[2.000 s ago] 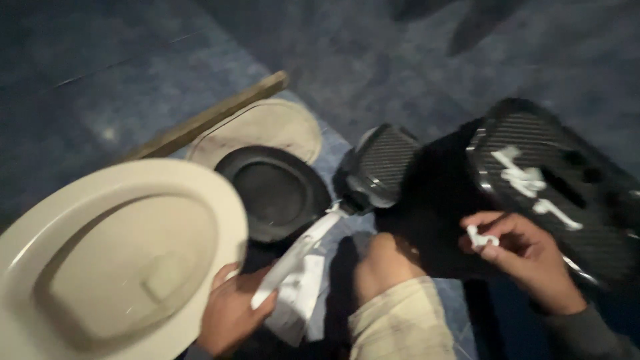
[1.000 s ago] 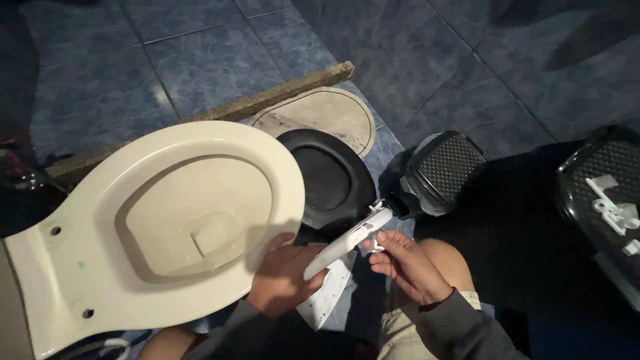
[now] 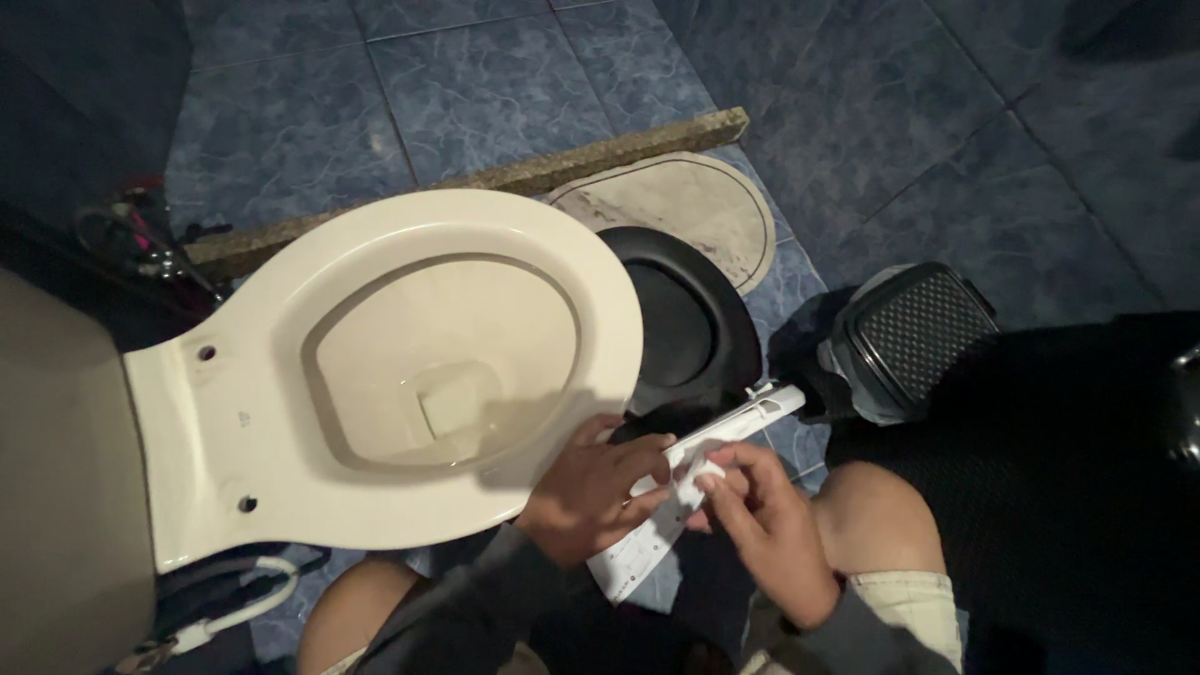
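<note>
Over the right rim of a cream toilet bowl [image 3: 375, 253], my left hand [image 3: 600, 487] grips a long white plastic part [image 3: 741, 420]; its exact kind is unclear. My right hand [image 3: 773, 525] pinches a small white plastic piece [image 3: 705, 471] against or close beside that part. A printed white paper sheet [image 3: 637, 558] lies below both hands. Behind them on the floor sits a black toilet seat or ring-shaped piece [image 3: 684, 319]. Two bare bolt holes show at the back of the bowl.
An oval marbled mat [image 3: 694, 206] lies by a stone threshold strip [image 3: 600, 155]. A black lidded bin [image 3: 923, 328] with a bag stands at the right. A white hose [image 3: 253, 591] curves under the toilet's left side, near a chrome fitting [image 3: 169, 262].
My right hand has come from over the black lid-like surface at the right to the white part in my left hand, bringing a small white piece. The view has shifted.
</note>
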